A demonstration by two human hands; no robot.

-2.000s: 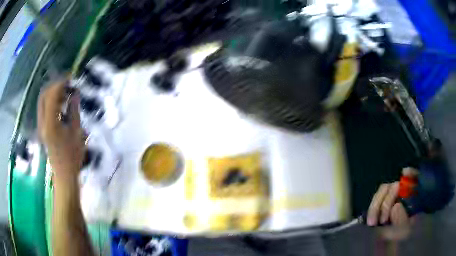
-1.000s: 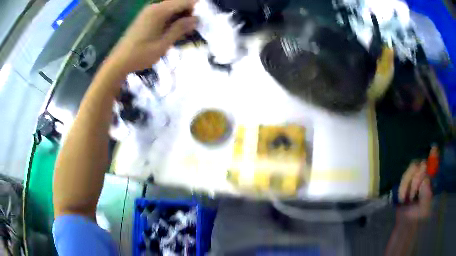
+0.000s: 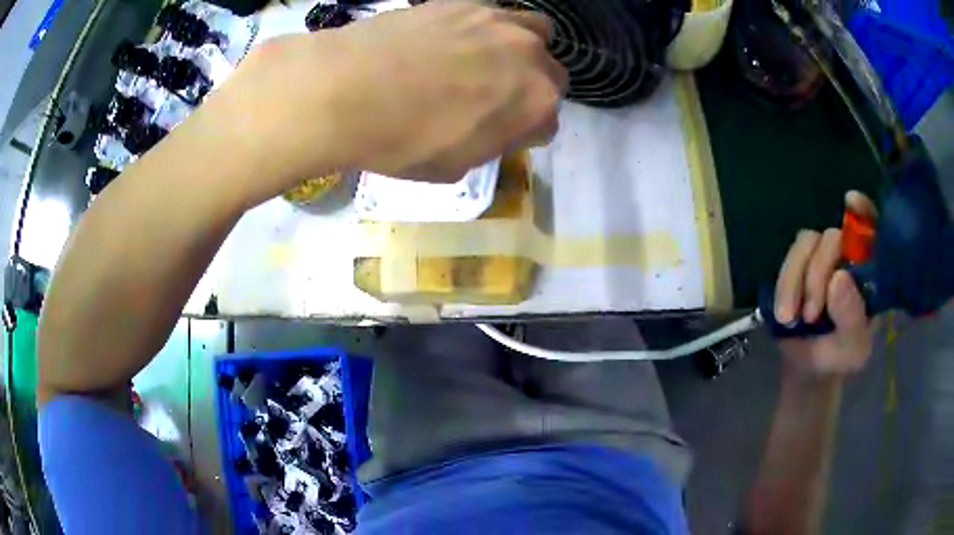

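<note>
My left hand [image 3: 460,89] is over the holding block [image 3: 450,274], fingers curled and pointing right. A white cover [image 3: 429,199] lies on the block under the hand, its upper part hidden. Whether my fingers grip anything cannot be told. My right hand [image 3: 826,293] is at the right, gripping the dark teal soldering gun [image 3: 915,235] with its orange-red trigger. The flux tin [image 3: 314,188] is partly hidden by my left forearm. Pale tape crosses the block.
Soldered assemblies [image 3: 167,71] stand in rows at upper left. The black fan [image 3: 602,47] and cream cup [image 3: 699,33] are at the top. A blue crate [image 3: 225,418] of black-and-white pieces sits below left. A pale power cord [image 3: 617,353] hangs along the bench edge.
My left hand has moved from the upper left to over the block, where a white cover now lies. My right hand still holds the gun. The view has shifted, showing more of the lap.
</note>
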